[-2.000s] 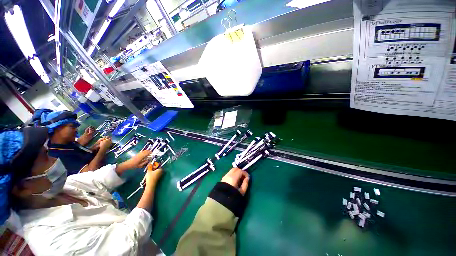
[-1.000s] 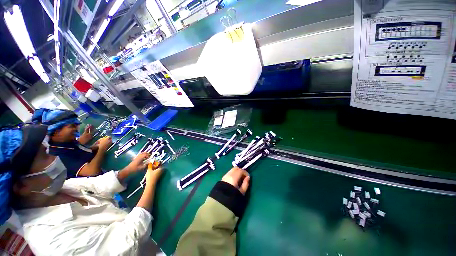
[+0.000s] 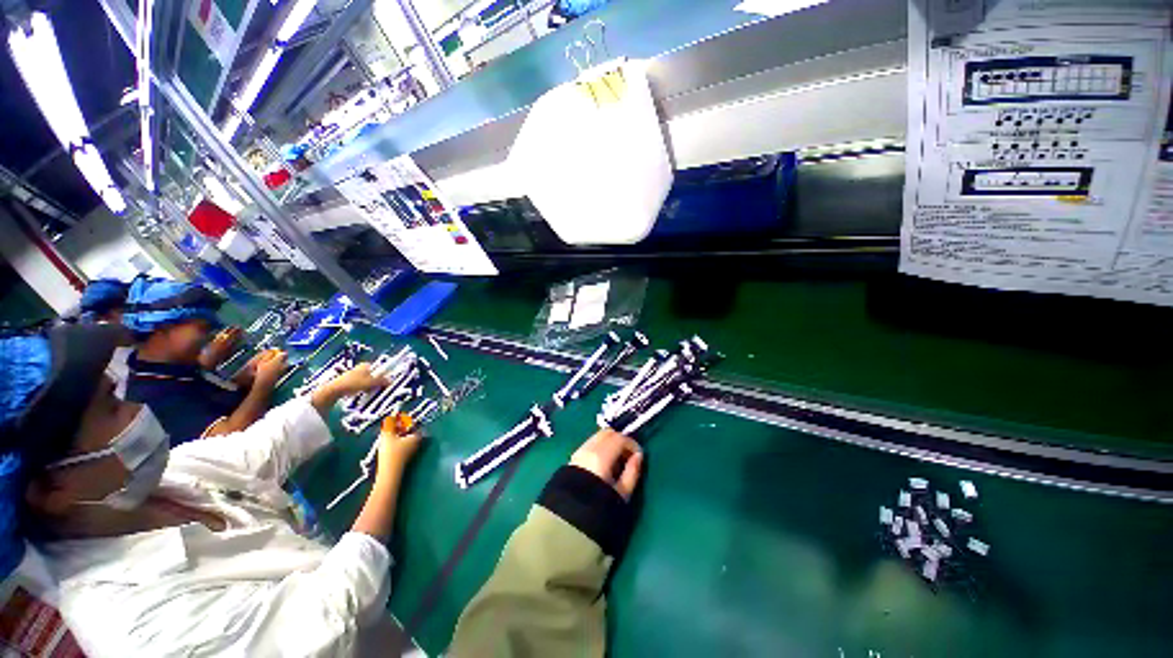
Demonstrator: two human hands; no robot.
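Observation:
My left hand (image 3: 610, 463), bare below a black cuff and an olive sleeve, rests on the green bench with its fingers curled. It is beside the lower end of a pile of black-and-white cable assemblies (image 3: 654, 386); whether it grips anything is hidden. More assemblies lie just left (image 3: 504, 447) and behind (image 3: 594, 370). A loose heap of tiny white connector pieces with dark parts (image 3: 929, 527) lies to the right. My right hand is out of the picture.
A seated person in white (image 3: 193, 540) works at the left beside another assembly pile (image 3: 386, 392), holding something orange. Others sit beyond. A clear bag (image 3: 589, 306) lies behind a dark rail strip (image 3: 823, 424). An instruction sheet (image 3: 1036, 154) and white cover (image 3: 598, 161) hang above.
My left hand and the pile beside it have not visibly moved. The neighbour's far hand has moved up and left over their own pile.

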